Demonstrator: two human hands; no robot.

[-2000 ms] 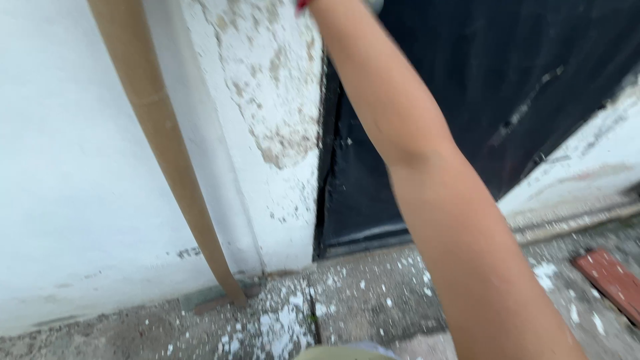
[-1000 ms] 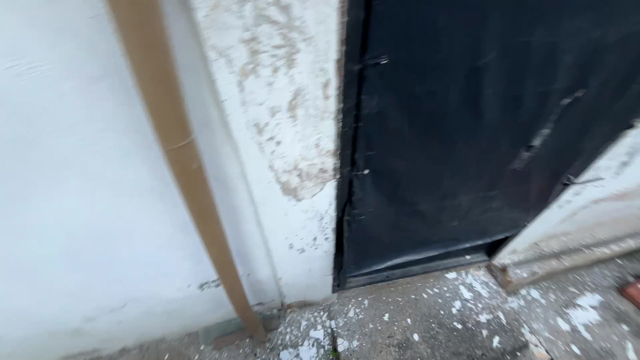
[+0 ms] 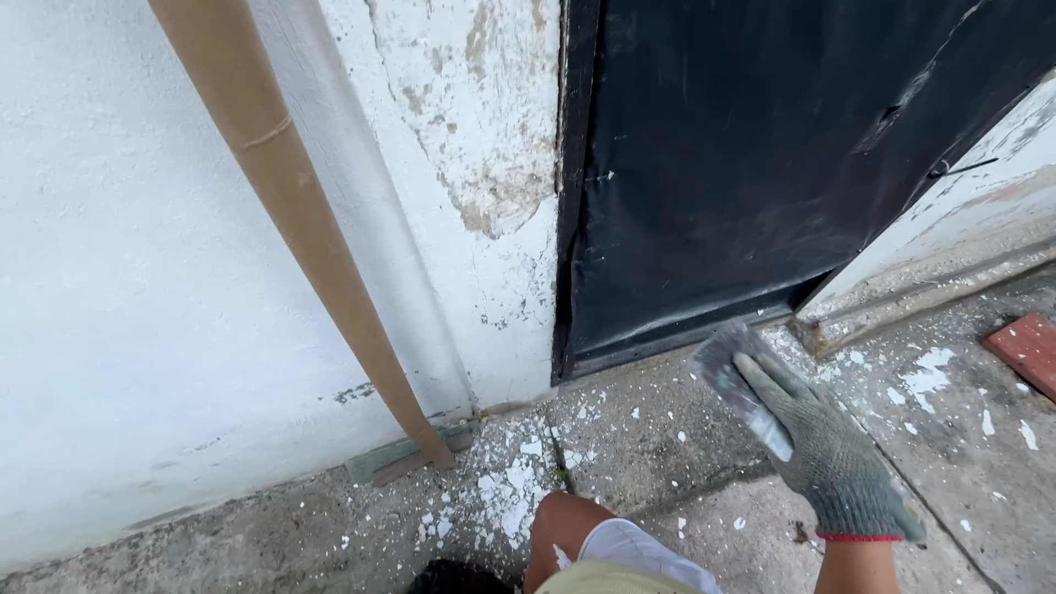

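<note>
My right hand (image 3: 817,429), in a grey knit work glove with a red cuff edge, holds a flat tool with a wide, smeared blade (image 3: 730,367), which looks like a scraper or putty knife. The tool is over the concrete ground, in front of the foot of the black door (image 3: 726,165). To the door's left, the white wall (image 3: 487,124) shows a patch of peeled, flaking paint. My left hand is out of view.
A long brown cardboard tube or pole (image 3: 305,206) leans along the wall at left, its foot beside a small slab (image 3: 388,458). Paint flakes (image 3: 507,495) litter the concrete. At right lie a red brick or tile (image 3: 1027,351) and a low ledge (image 3: 924,305).
An arm reached up across the door two seconds ago and was out of view one second ago. Now my gloved right hand with the tool shows low at the right.
</note>
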